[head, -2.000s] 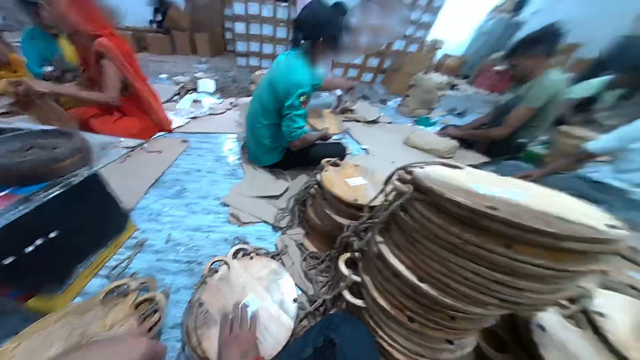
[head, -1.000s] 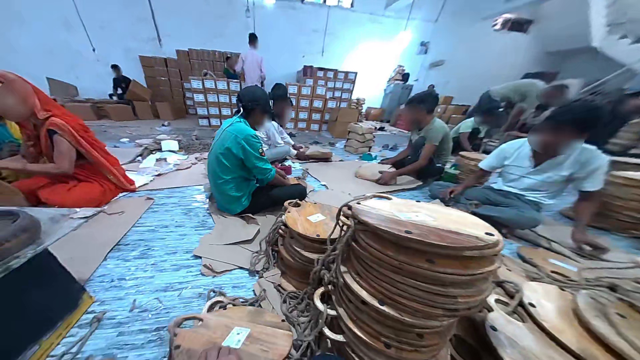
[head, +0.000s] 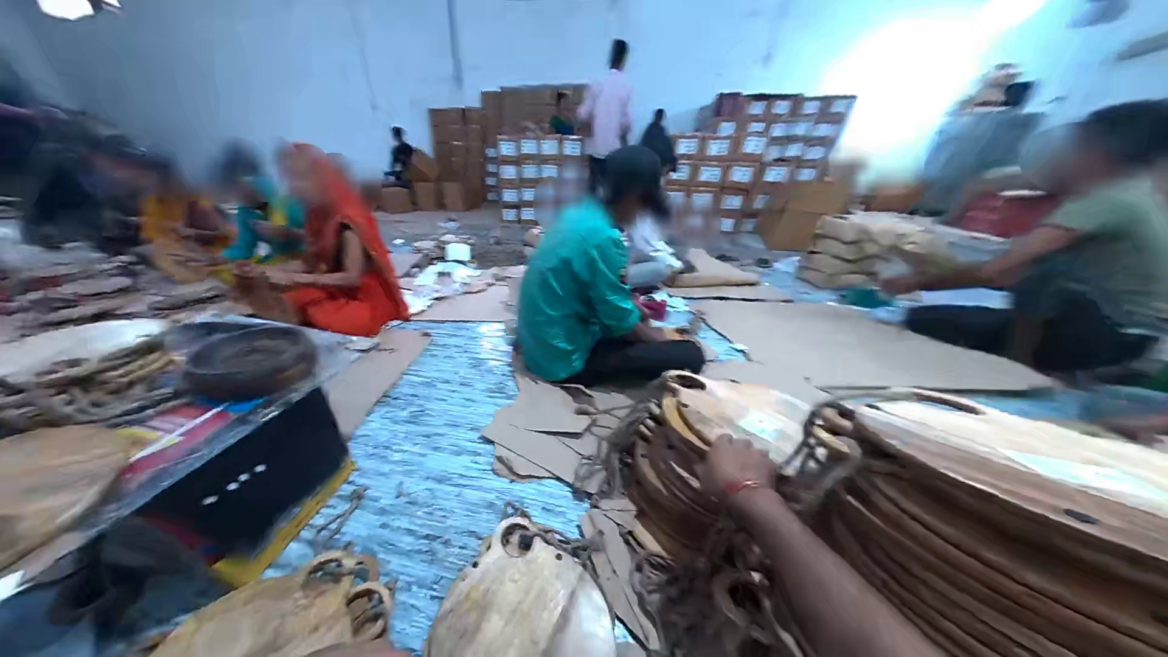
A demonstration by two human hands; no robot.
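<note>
My right hand (head: 737, 464), with a red thread at the wrist, reaches forward and touches the near edge of the top round wooden board (head: 744, 406) on the smaller stack; its fingertips are blurred, so its grip is unclear. Of my left hand (head: 360, 650) only a sliver shows at the bottom edge, beside a wooden board with ring handles (head: 274, 611). Another handled wooden board (head: 525, 598) lies between my hands. To the right rises a taller stack of round wooden boards (head: 995, 511), with rope handles hanging between the two stacks.
A black box (head: 260, 479) with a dark round tray (head: 248, 360) on it stands at left. Flattened cardboard (head: 858, 342) lies on the blue floor sheet (head: 433, 392). A person in a teal shirt (head: 579, 283) sits ahead; others sit around. Stacked cartons (head: 748, 164) line the back.
My right hand now reaches out to the smaller stack; one second ago it was not plainly in view there. The view has swung to the left.
</note>
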